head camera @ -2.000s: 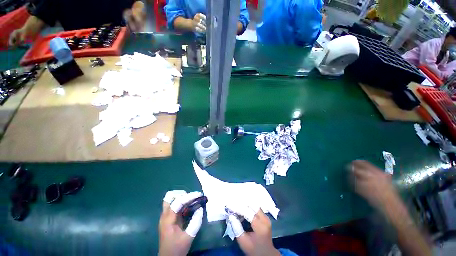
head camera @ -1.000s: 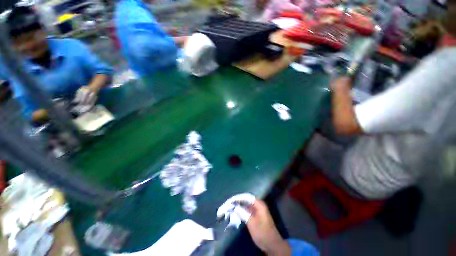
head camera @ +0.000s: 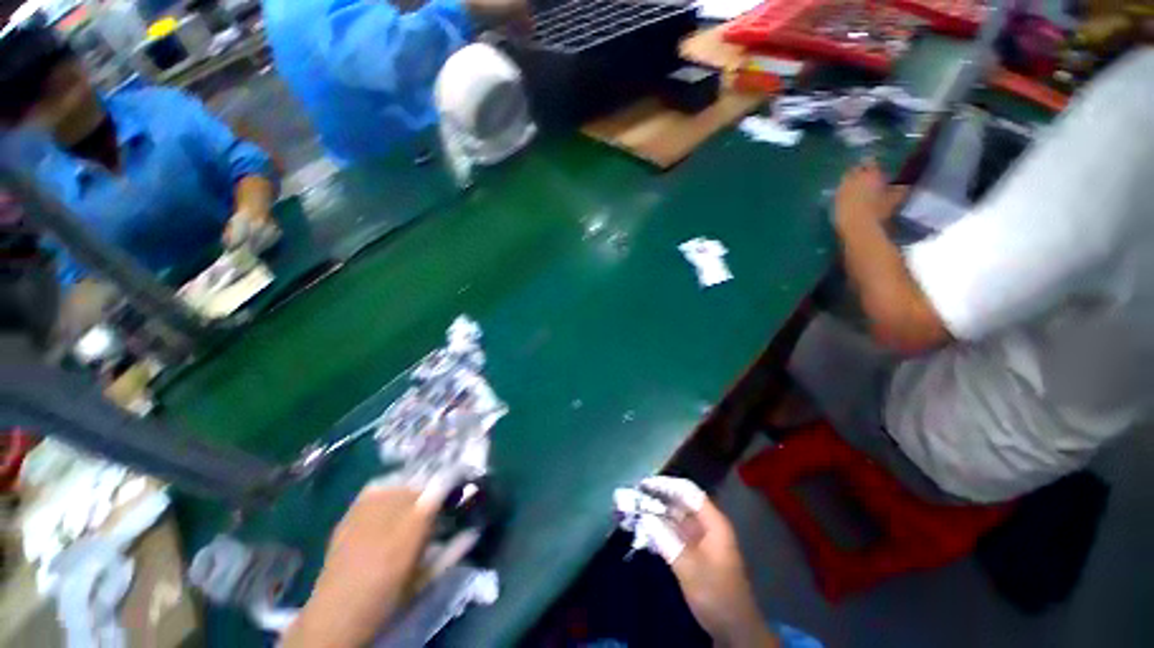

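Observation:
My left hand [head camera: 380, 544] reaches in from the bottom, blurred, with its fingers at a dark glossy watch head [head camera: 471, 504]. It appears to hold it, just below the heap of used wipes [head camera: 443, 411]. Part of the white cloth [head camera: 437, 610] shows below this hand. My right hand [head camera: 711, 557], with white finger cots, holds a small crumpled wipe [head camera: 648, 517] near the bench's front edge. The whitish bottle [head camera: 247, 576] is blurred at the lower left.
The grey post [head camera: 127, 418] crosses the left side. White cloths [head camera: 95, 532] lie on the brown board. A person in a white sleeve [head camera: 1012, 253] sits at right by a red stool [head camera: 842, 519]. Black tray [head camera: 601, 57], white housing [head camera: 485, 108] and another wipe [head camera: 705, 261] are farther off.
The view has swung right since the first frame. My left hand has come back into view with the watch head. The dark round piece on the bench one second ago no longer shows there.

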